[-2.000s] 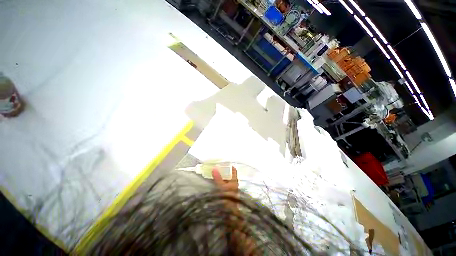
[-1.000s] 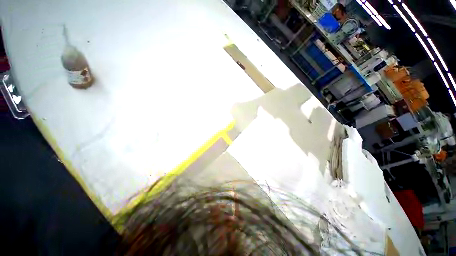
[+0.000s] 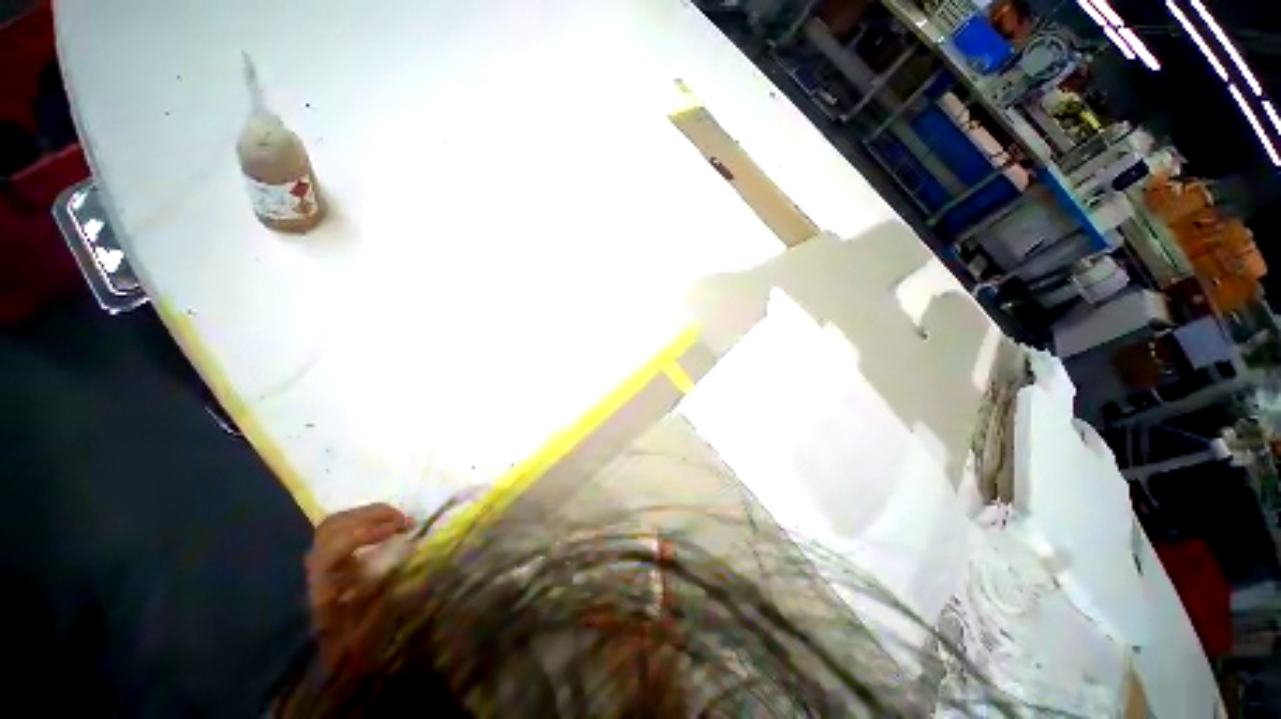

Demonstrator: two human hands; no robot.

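My left hand (image 3: 358, 555) is at the lower left, partly behind blurred hair, its fingers curled near the table corner and the yellow tape (image 3: 576, 429). Whether it grips anything is unclear. Dark hair covers the bottom middle; reddish patches behind it may be my right hand, but its fingers and hold cannot be made out. A beige panel (image 3: 653, 471) lies on the grey-beige template board (image 3: 801, 302), partly under the hair. A white panel (image 3: 822, 421) lies beyond it. A glue bottle (image 3: 285, 183) stands upright at the upper left, nozzle up.
A tan strip (image 3: 745, 176) lies at the far side. A tangled strip pile (image 3: 1004, 576) and stacked white panels (image 3: 1075, 471) are at the right. A clear plastic container (image 3: 101, 250) is beyond the table's left edge. Shelves and orange goods (image 3: 1194, 232) stand behind the table.
The view has swung left, bringing the whole standing bottle in. My left hand has appeared. The pale bottle-like object earlier held in the middle no longer shows, and the beige panel is more visible.
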